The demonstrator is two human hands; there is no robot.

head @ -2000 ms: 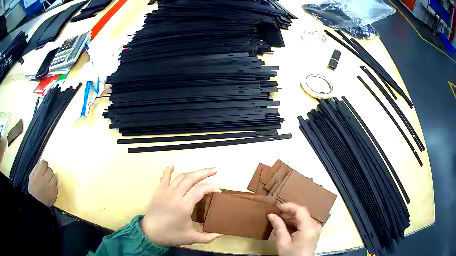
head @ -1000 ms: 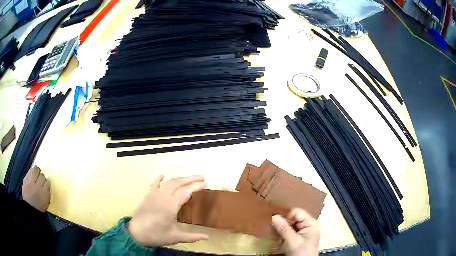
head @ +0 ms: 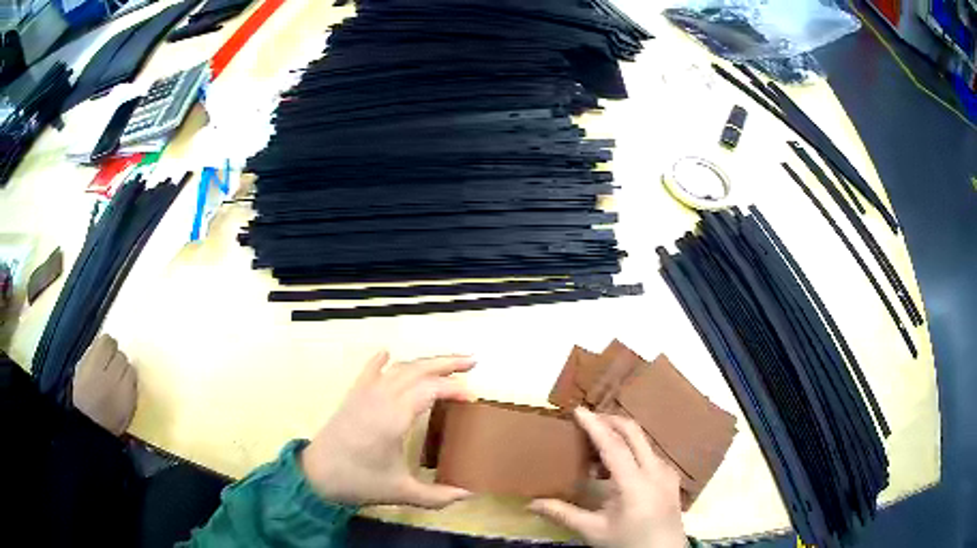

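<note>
A stack of brown leather panels [head: 512, 450] is held between my two hands near the front edge of the table. My left hand [head: 380, 434] holds its left end, thumb below and fingers above. My right hand [head: 632, 487] holds its right end, fingers on the top corner and thumb at the lower edge. The top panel looks slightly blurred. Other brown leather pieces [head: 677, 412] lie loosely fanned on the table just behind and right of my right hand.
A large pile of black strips [head: 439, 171] lies beyond my hands. Slanted bundles lie right [head: 782, 364] and left [head: 102, 268]. A tape roll [head: 696, 183], small black object [head: 734, 126] and clear bag [head: 766, 27] are farther right. Another person's hand [head: 105, 385] rests at left; a calculator [head: 166, 107] is beyond.
My right hand has opened from pinching the stack's right end to spanning its top and bottom edges. My left hand has closed in on the left end. The view has shifted slightly.
</note>
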